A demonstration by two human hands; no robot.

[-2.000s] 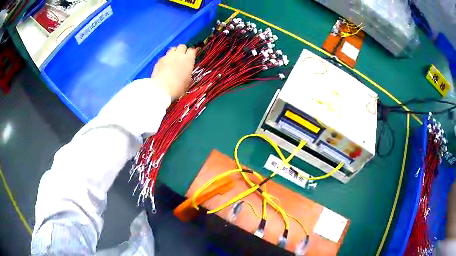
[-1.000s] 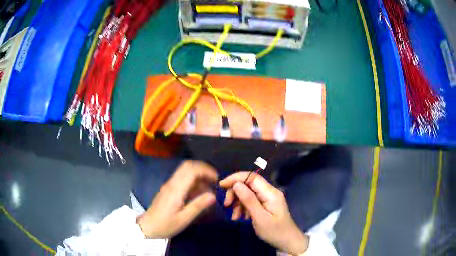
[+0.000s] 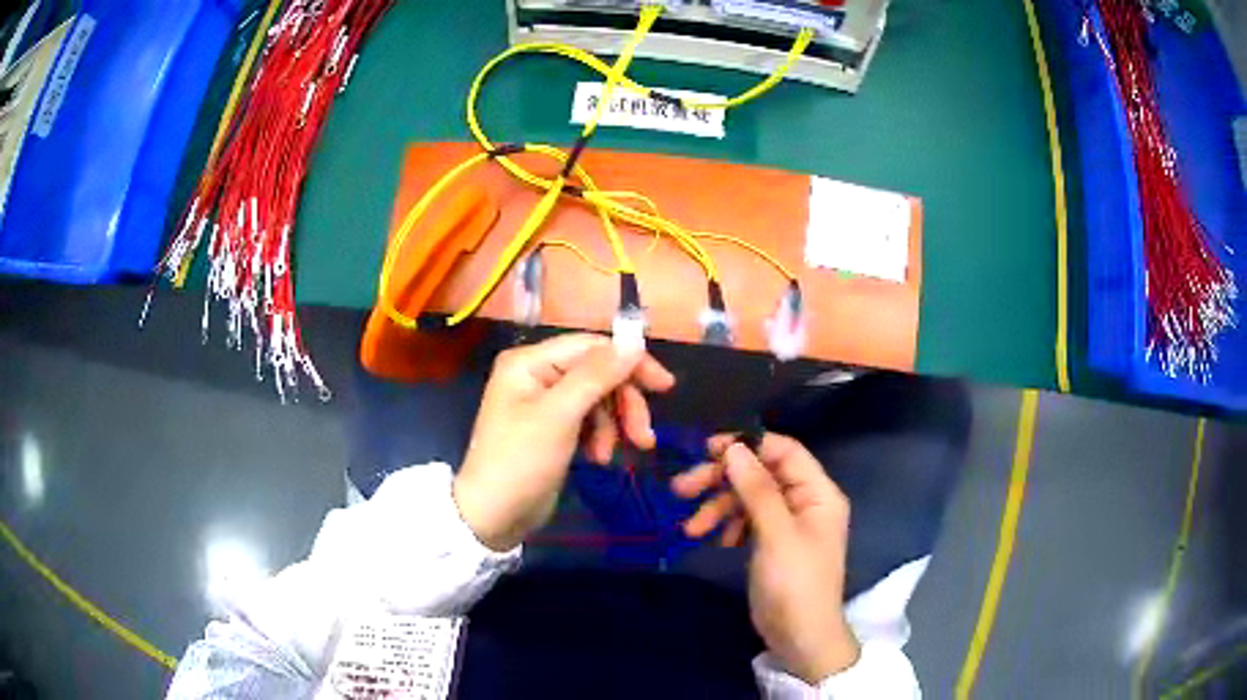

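Note:
The orange-brown fixture board lies at the bench edge, with whitish plugs along its front on yellow leads. My left hand pinches a white connector at the second plug from the left; whether the two are joined is hidden by the fingers. My right hand pinches a small dark wire end below the board. A thin red wire runs faintly between and below the hands, over the lap.
The tester is cut off at the top, behind a white label. A red harness pile overhangs the bench edge at left, beside a blue bin. Another red bundle lies in the right blue bin.
My left hand has moved up from the lap to the second plug. My right hand has moved right and no longer holds the white connector up; it now pinches a dark end.

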